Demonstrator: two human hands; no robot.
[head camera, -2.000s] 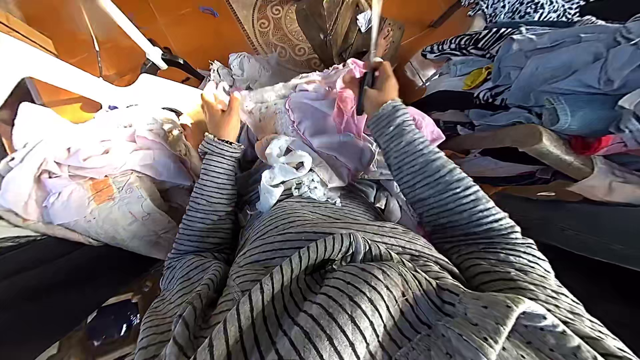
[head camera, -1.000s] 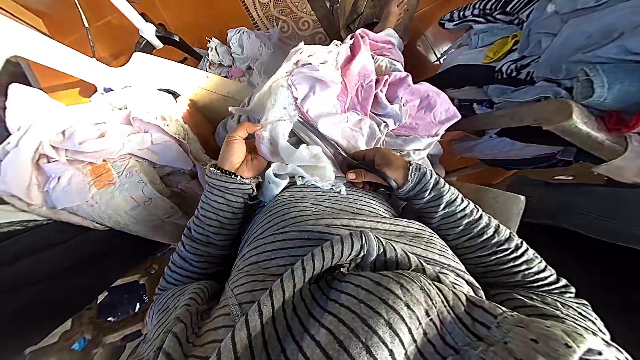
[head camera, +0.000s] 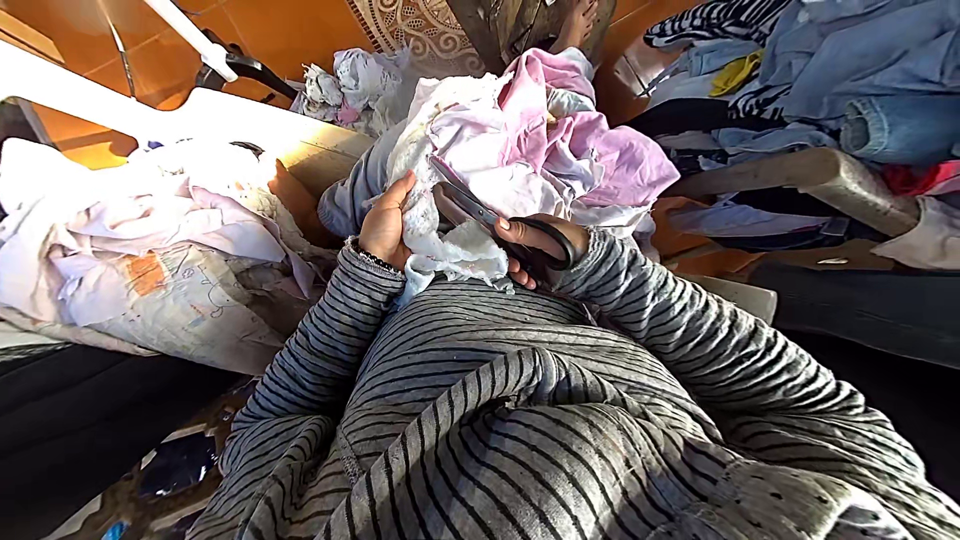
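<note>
A heap of pink and white cloth (head camera: 555, 142) lies over my lap. My left hand (head camera: 386, 229) pinches the left edge of its white lace-like part (head camera: 424, 217), which hangs in a ragged strip toward my waist. My right hand (head camera: 541, 244) grips black-handled scissors (head camera: 469, 201), fingers through the handles. Their blades are parted and point up and left, against the white edge just right of my left hand. Whether fabric lies between the blades is hard to tell.
At left is a sack (head camera: 217, 289) topped with pale cloth, beside a white frame (head camera: 82, 90). White scraps (head camera: 360, 82) lie ahead on the floor. Folded jeans and other clothes (head camera: 900, 127) are piled at right, behind a wooden bar (head camera: 795, 171). A bare foot (head camera: 576, 26) shows at top.
The scissors, raised upright at the far side two seconds ago, have come down to the white edge near my waist. Since one second ago the blades have moved slightly up along it.
</note>
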